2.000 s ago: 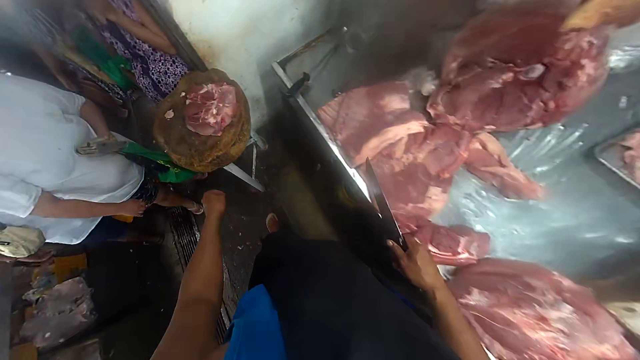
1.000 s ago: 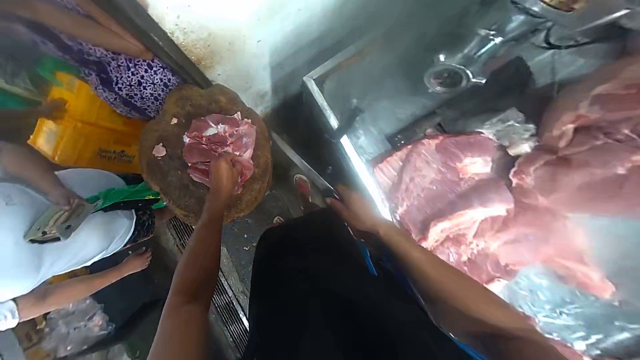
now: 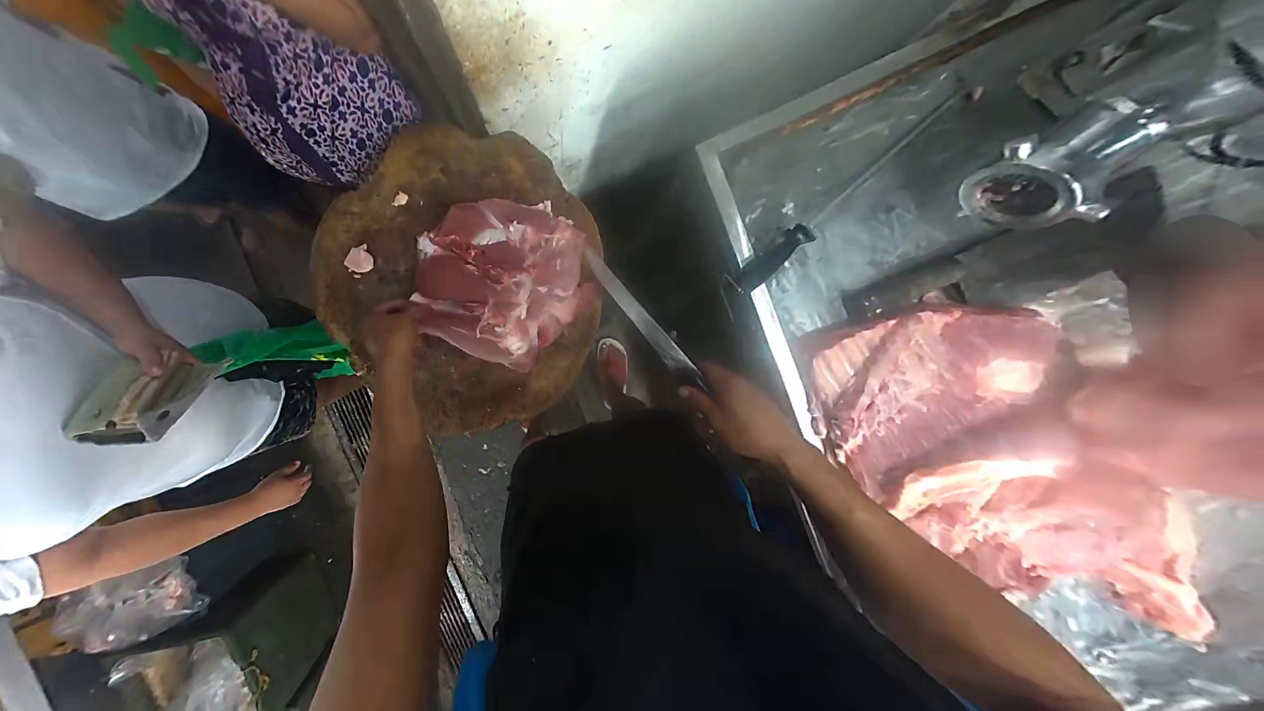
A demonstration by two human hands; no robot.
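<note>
A piece of raw meat [image 3: 504,281] lies on a round wooden chopping block [image 3: 474,395]. My left hand [image 3: 393,326] grips the meat's lower left edge, fingers closed on it. In my right hand [image 3: 736,415] is a long knife [image 3: 642,321], held by its handle; the blade points up and left, its tip close to the right side of the meat. Two small scraps of meat [image 3: 358,259] lie on the block's left part.
At right is a metal table [image 3: 765,326] with large cuts of raw meat [image 3: 948,385], a metal grinder part [image 3: 1022,193] and a black-handled tool [image 3: 777,259] over its edge. People stand at left; one person's hand [image 3: 158,354] holds folded banknotes or a wallet-like item. Plastic bags [image 3: 133,602] lie lower left.
My left hand has moved from above the dark floor beside the block onto the meat. The knife in my right hand has moved from the metal table's edge to beside the block. The view has shifted left.
</note>
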